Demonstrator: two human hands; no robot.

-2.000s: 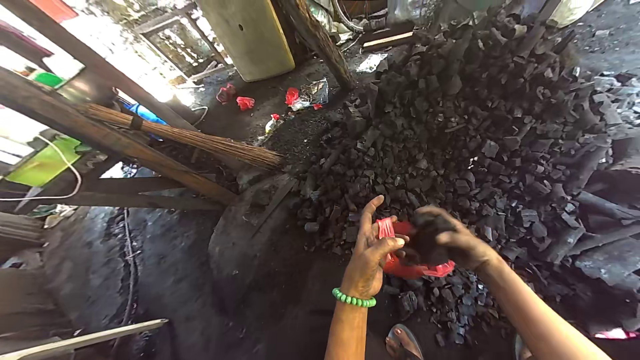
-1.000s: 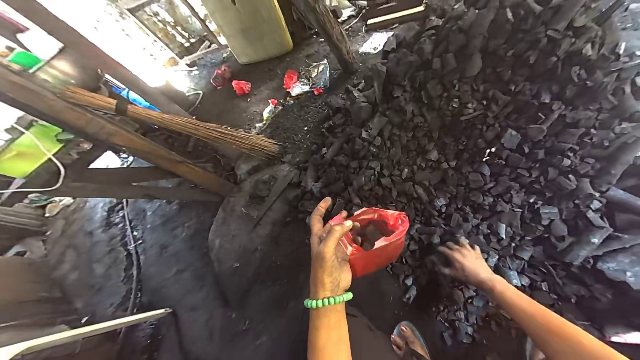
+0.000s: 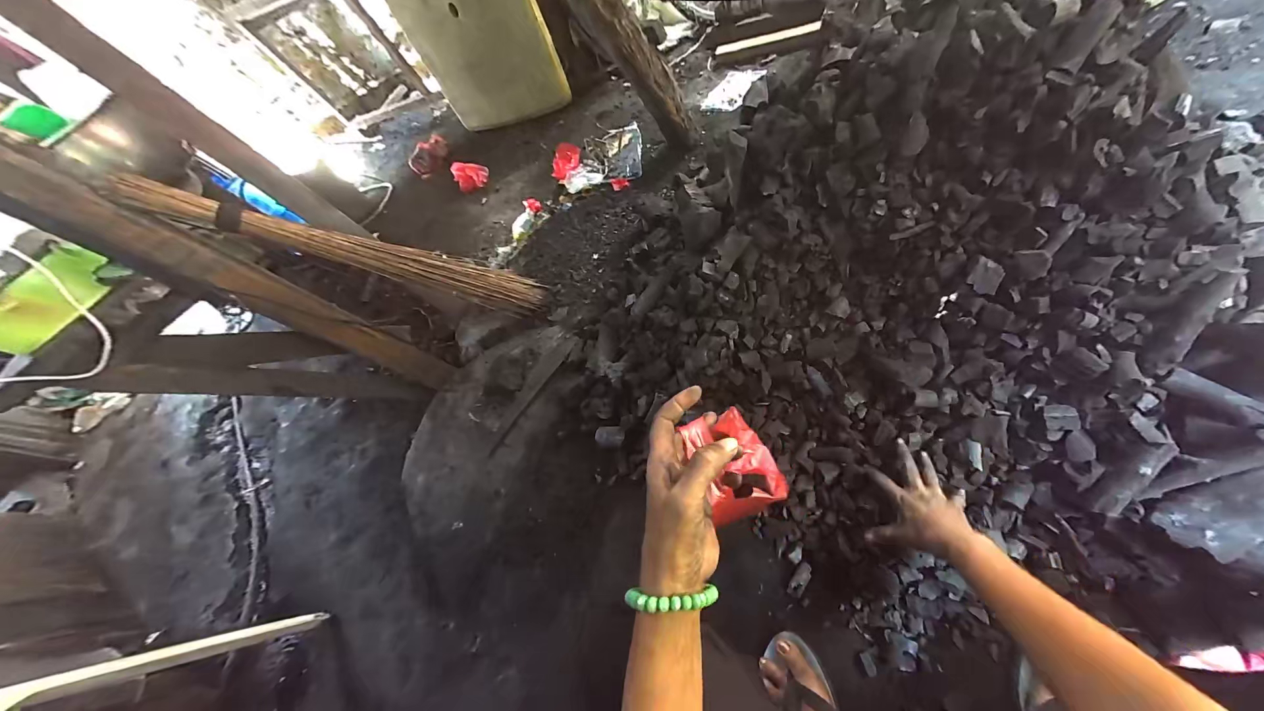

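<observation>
A small red plastic bag [image 3: 748, 479] with dark pieces inside is held by my left hand [image 3: 683, 494], its thumb over the bag's rim. A green bead bracelet [image 3: 671, 599] circles my left wrist. To the right, my right hand [image 3: 920, 509] rests on the charcoal pile [image 3: 849, 326] with its fingers spread; nothing is seen held in it, though its underside is hidden. Broken black charcoal lumps lie all around and beyond that hand.
A stick broom [image 3: 385, 259] leans by wooden beams [image 3: 247, 286] at the left. A wooden post [image 3: 642, 74] stands behind, near a yellowish panel [image 3: 484, 59] and red plastic scraps [image 3: 469, 176]. A sandalled foot [image 3: 798, 671] is below, and a pale bar [image 3: 168, 655] lies lower left.
Two seconds ago my right hand was at the bag's mouth with something dark; it has since moved right, down to the charcoal. My left hand has kept hold of the bag.
</observation>
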